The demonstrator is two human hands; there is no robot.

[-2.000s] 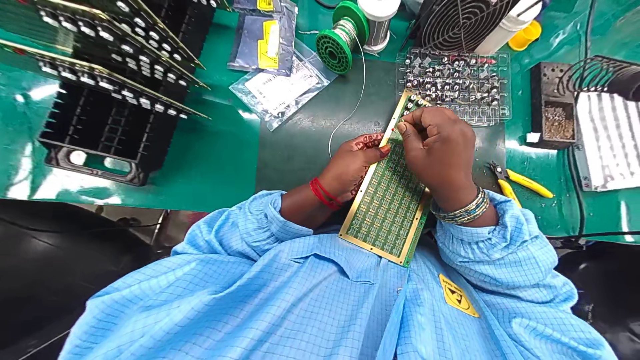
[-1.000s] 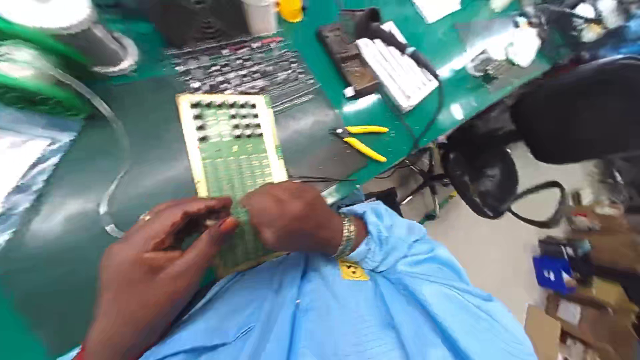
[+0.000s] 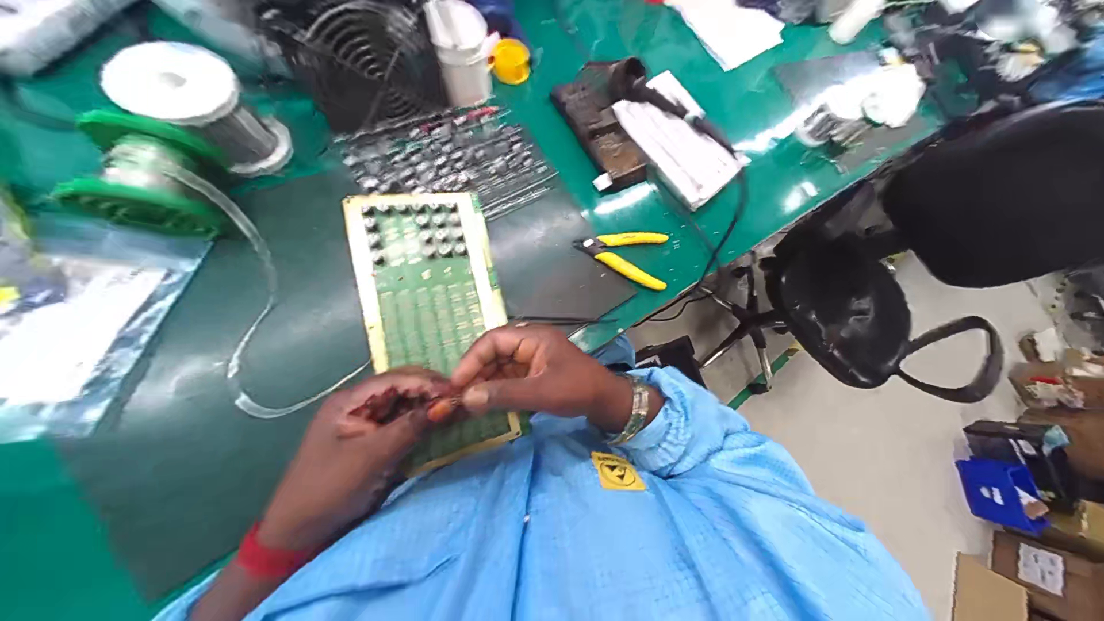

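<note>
My left hand point(image 3: 371, 431), with a red band at its wrist, is over the lower left part of a green circuit board point(image 3: 431, 310). My right hand point(image 3: 543, 371) meets it from the right, thumb and forefinger nearly closed. The fingertips come together above the board; whatever is between them is too small and blurred to tell. Small black cylindrical components point(image 3: 442, 235) stand in rows at the board's far end. A pale wire point(image 3: 263, 285) runs from a green spool point(image 3: 142, 185) to beside my left hand, where its end is hidden.
Yellow-handled cutters point(image 3: 625, 259) lie right of the board. Behind it is a clear tray of small components point(image 3: 448, 159), with a black fan point(image 3: 371, 60) beyond. A grey wire spool point(image 3: 198, 103), plastic bags point(image 3: 78, 310) and a soldering iron stand point(image 3: 604, 125) are around. Black chairs point(image 3: 845, 302) stand right.
Two seconds ago my left hand held the board's edge; now the board lies under both hands, whose fingertips meet over its lower part. The view has swung to the right.
</note>
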